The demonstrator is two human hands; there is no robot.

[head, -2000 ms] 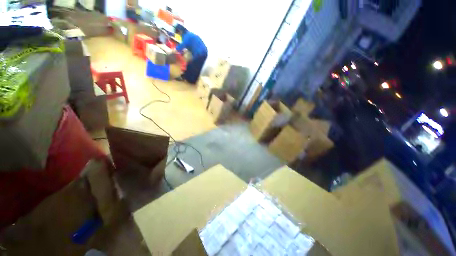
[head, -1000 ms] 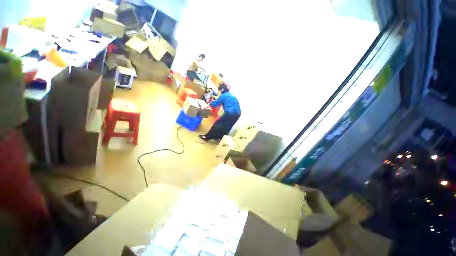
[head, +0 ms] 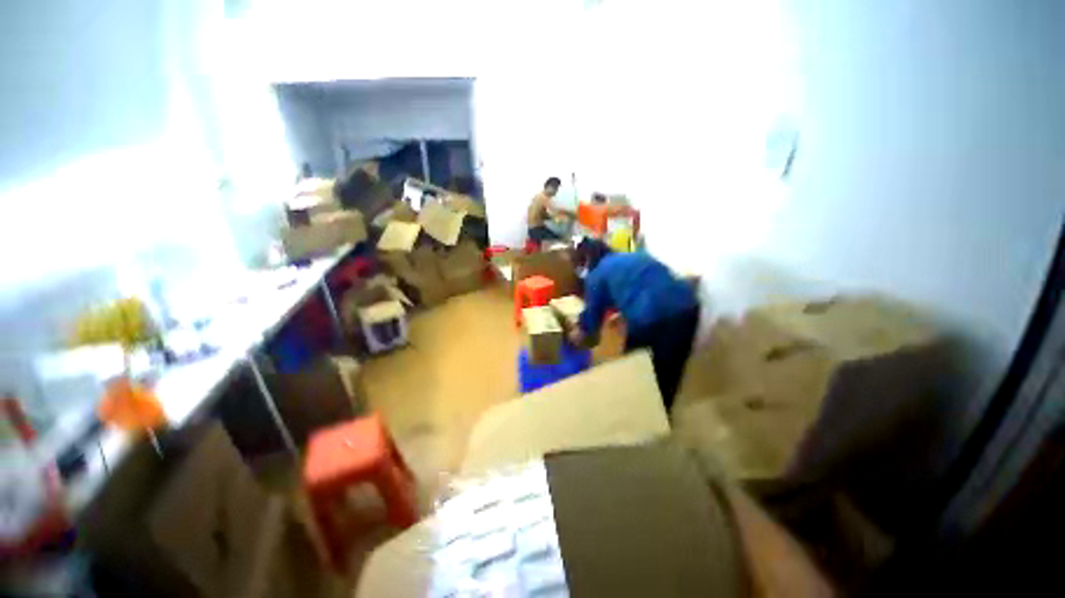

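Observation:
An open shipping carton (head: 642, 514) is close in front of me at the bottom of the view, with its flaps spread. Small white boxes (head: 496, 537) in clear shiny film fill it in rows. The carton's lower part is cut off by the picture's edge. Neither of my hands can be made out. A blurred tan strip (head: 777, 555) runs along the carton's right side, and I cannot tell whether it is a forearm or cardboard.
A red stool (head: 356, 473) stands left of the carton. A long white bench (head: 234, 356) runs along the left. Stacked cartons (head: 777, 386) stand at the right. A person in blue (head: 642, 298) bends over boxes on a blue crate (head: 551, 369). Another person sits behind.
The view has swung from the dark street into the room and moved forward. The carton has stayed in front of me. The stool, bench and person in blue appear nearer.

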